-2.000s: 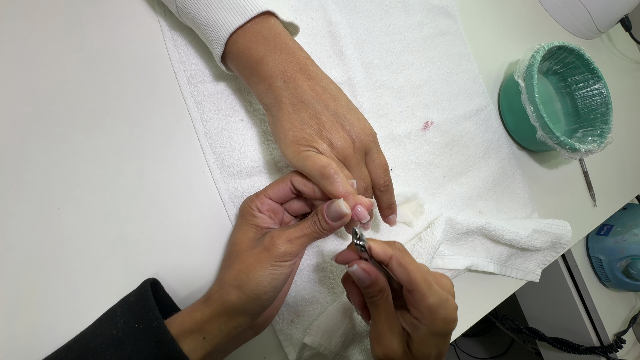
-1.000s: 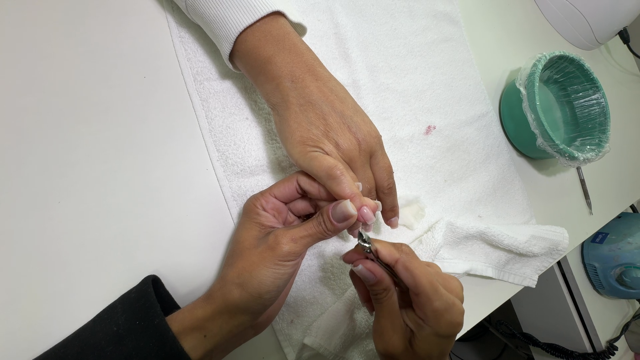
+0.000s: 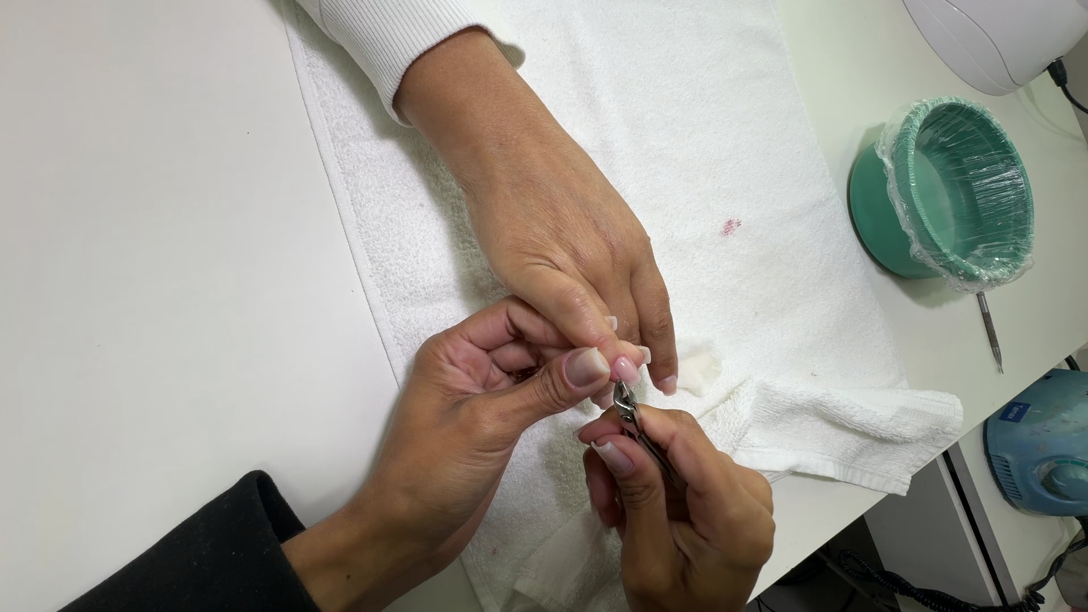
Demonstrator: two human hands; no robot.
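My left hand [image 3: 476, 399], coming out of a black sleeve, holds a fingertip of another person's hand [image 3: 561, 204] between thumb and fingers. That hand, in a white ribbed sleeve, lies palm down over a white terry towel [image 3: 739, 110]. In my right hand [image 3: 688, 501] is a pair of metal cuticle nippers [image 3: 627, 408], whose jaws are at the edge of the held finger's pink nail [image 3: 626, 370]. Its handles are partly hidden by my fingers. Just right of the person's fingertips, a piece of cotton [image 3: 699, 372] rests on the towel.
A green bowl [image 3: 875, 212] lined with clear plastic stands on the white table [image 3: 153, 212] at right, beside a metal manicure tool [image 3: 990, 331]. A folded white cloth [image 3: 841, 433] lies near the table edge. Beyond are a white device [image 3: 994, 38], a blue device [image 3: 1037, 442] and a coiled cable [image 3: 926, 595].
My right hand and the nippers have shifted slightly at the held fingertip. My left hand keeps its hold on the finger.
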